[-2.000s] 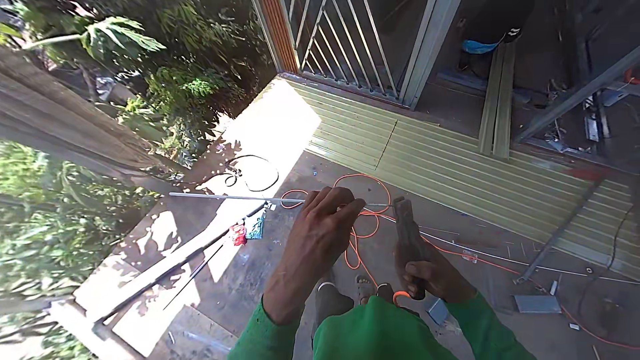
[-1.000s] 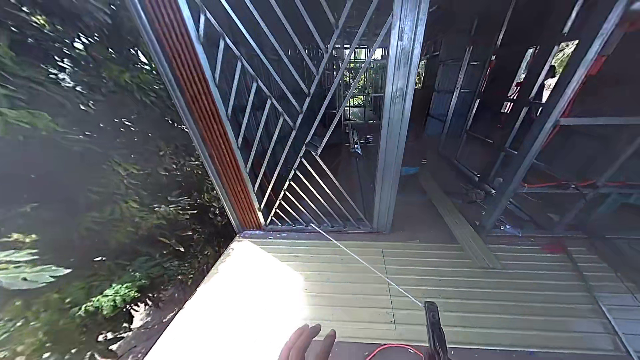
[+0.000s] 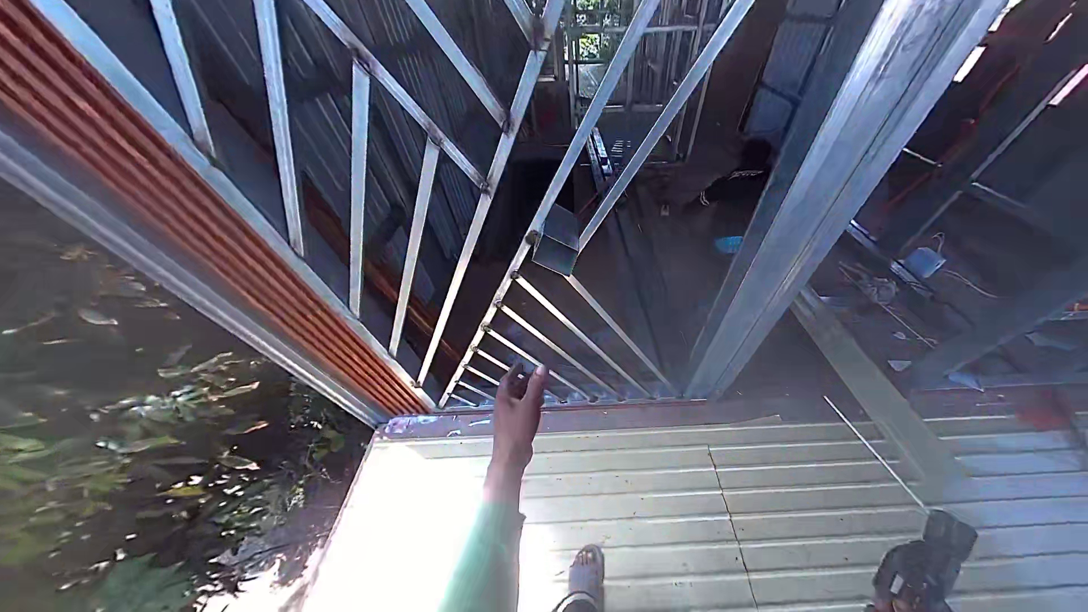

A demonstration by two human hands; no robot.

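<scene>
My left hand [image 3: 518, 408] reaches up in front of the lower bars of a welded metal grille [image 3: 501, 306]; whether its fingers touch a bar or hold something small is unclear. A square metal piece [image 3: 557, 242] shows against the grille above that hand. At the lower right my right hand [image 3: 905, 578], dark and blurred, is around a black welding electrode holder [image 3: 948, 535]. A thin welding rod [image 3: 875, 450] sticks out of the holder, up and to the left, over the ribbed panels.
Pale ribbed metal panels [image 3: 629, 484] cover the floor by my sandalled foot [image 3: 585, 574]. A steel post [image 3: 816, 204] stands right of the grille, a red-brown corrugated strip [image 3: 212, 229] left of it. Beyond the post a person [image 3: 744, 183] is low down. Foliage lies left.
My left hand was on the rod two seconds ago; now it is away from it, raised by the grille. The holder and rod are now farther right in view. The view has swung up to the grille.
</scene>
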